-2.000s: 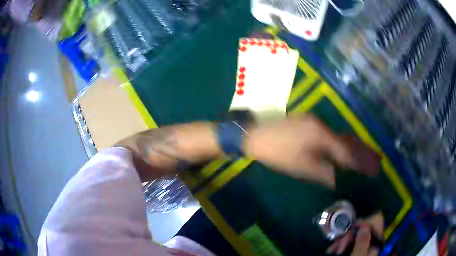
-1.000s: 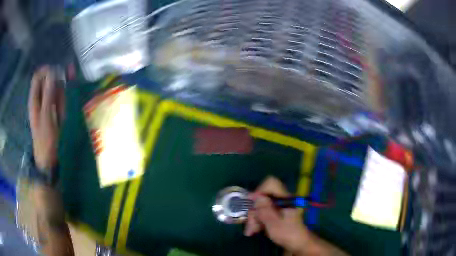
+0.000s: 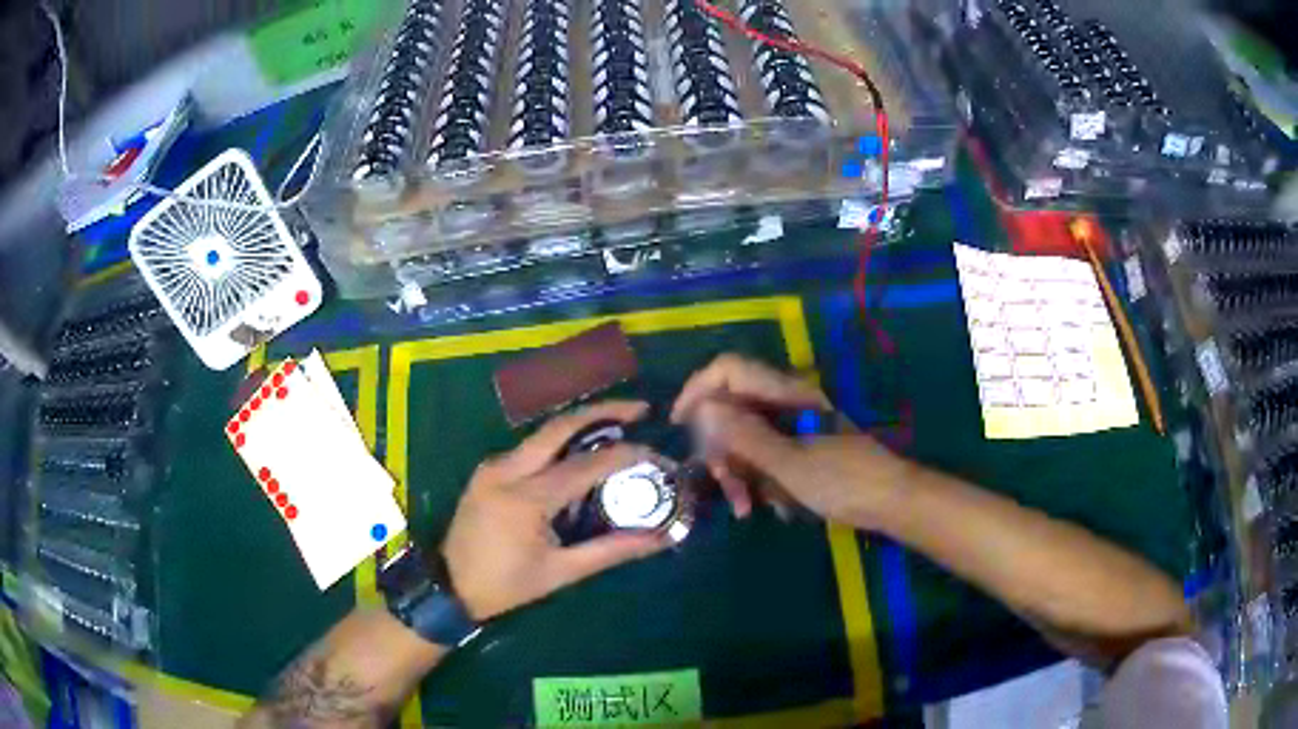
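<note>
My left hand (image 3: 520, 513) curves around the shiny silver round metal fixture (image 3: 641, 499) near the middle of the yellow rectangle, thumb and fingers at its sides. A dark part shows between the fingers and the fixture; I cannot tell what it is. My right hand (image 3: 755, 427) is just right of the fixture, slightly blurred, with fingers closed around the dark test probe. The probe's blue band (image 3: 811, 423) shows at the back of the hand; its tip is hidden or blurred.
A dark red pad (image 3: 567, 373) lies behind my hands. The dot sticker sheet (image 3: 316, 470) and white fan (image 3: 228, 257) are at left. Blister trays (image 3: 612, 157) stand at the back. A record sheet (image 3: 1049, 342) and orange stick (image 3: 1125, 335) lie right; a red wire (image 3: 885, 157) loops behind.
My left hand has come from the far left to the fixture and now encloses it. My right hand stays beside the fixture with the probe. The view has turned and steadied.
</note>
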